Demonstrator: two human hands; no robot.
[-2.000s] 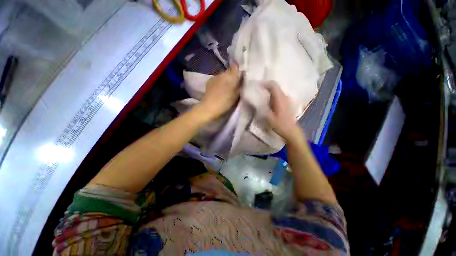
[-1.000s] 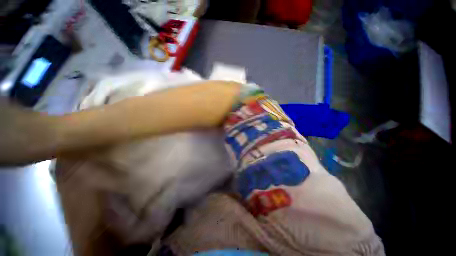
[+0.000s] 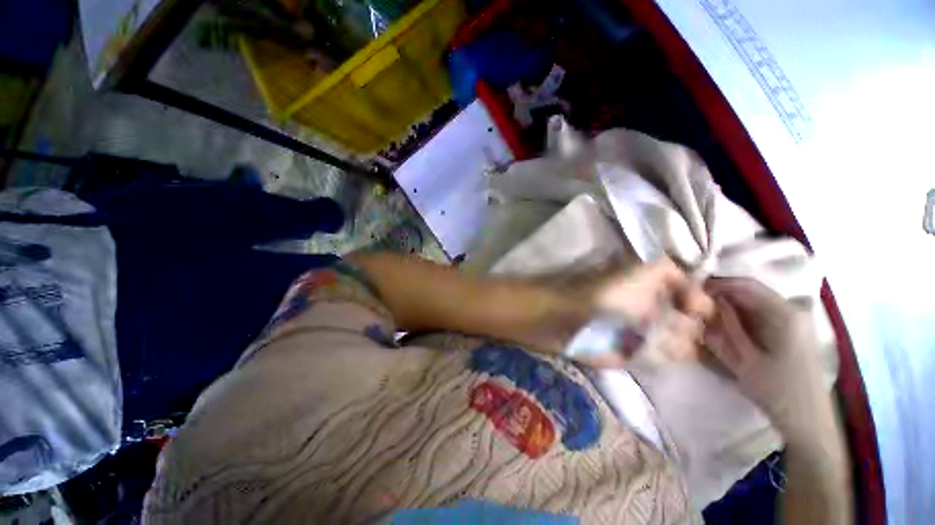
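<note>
A bundle of cream cloth pieces [image 3: 718, 420] lies across the wearer's lap, beside the red edge of the white table. It is gathered into tight folds near its middle. My left hand [image 3: 651, 308] is closed on the cloth at the gather, with a small pale object at its wrist that is too blurred to name. My right hand [image 3: 754, 333] meets it from the right, fingers bent and pinching at the same gather. Both hands are blurred, and the fingertips partly hide the cloth between them. Whether a tie strip is there cannot be told.
The white table [image 3: 851, 154] with printed ruler marks runs down the right side. A yellow crate [image 3: 374, 87] stands at the upper middle, near a flat white panel [image 3: 456, 174]. Dark blue cloth [image 3: 195, 246] and a white printed bag [image 3: 56, 338] are at left. A dark bar crosses the upper left.
The view has swung, so the table is now at right and the yellow crate shows. The bundle has moved from the grey board onto the lap, with both hands together at its gather.
</note>
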